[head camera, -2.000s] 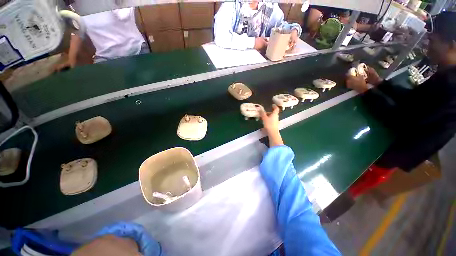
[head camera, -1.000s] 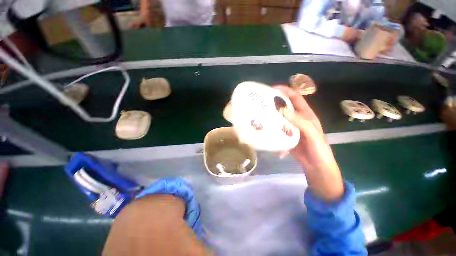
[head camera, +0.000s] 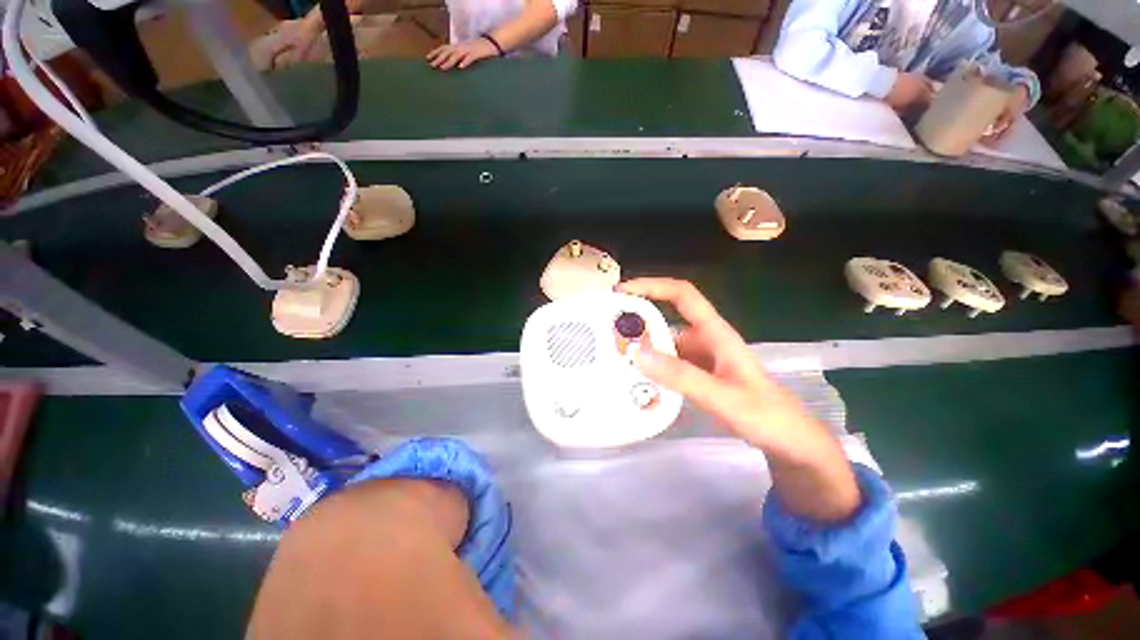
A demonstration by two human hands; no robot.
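Note:
A cream end cap [head camera: 581,375], with a slotted grille, a dark round spot and round reddish-metallic parts facing up, lies over the place where the open housing stood. Only a little of the housing may show under its front edge; whether the cap is seated cannot be told. My right hand [head camera: 700,356] holds the cap at its right side, with fingers at the far edge and thumb on its face. My left hand is not visible; only a blurred bare part of the arm and a blue sleeve [head camera: 481,519] show at the bottom left.
Several beige caps lie on the green belt [head camera: 463,294], one [head camera: 579,271] just behind the work. A white cable [head camera: 150,188] loops over the left caps. A blue dispenser [head camera: 256,425] is left of the whitish sheet [head camera: 625,550]. People's hands [head camera: 465,53] show across the belt.
My right hand took a cap from the belt at the right, brought it over, and has now lowered it onto the housing's mouth. The view has turned right to left.

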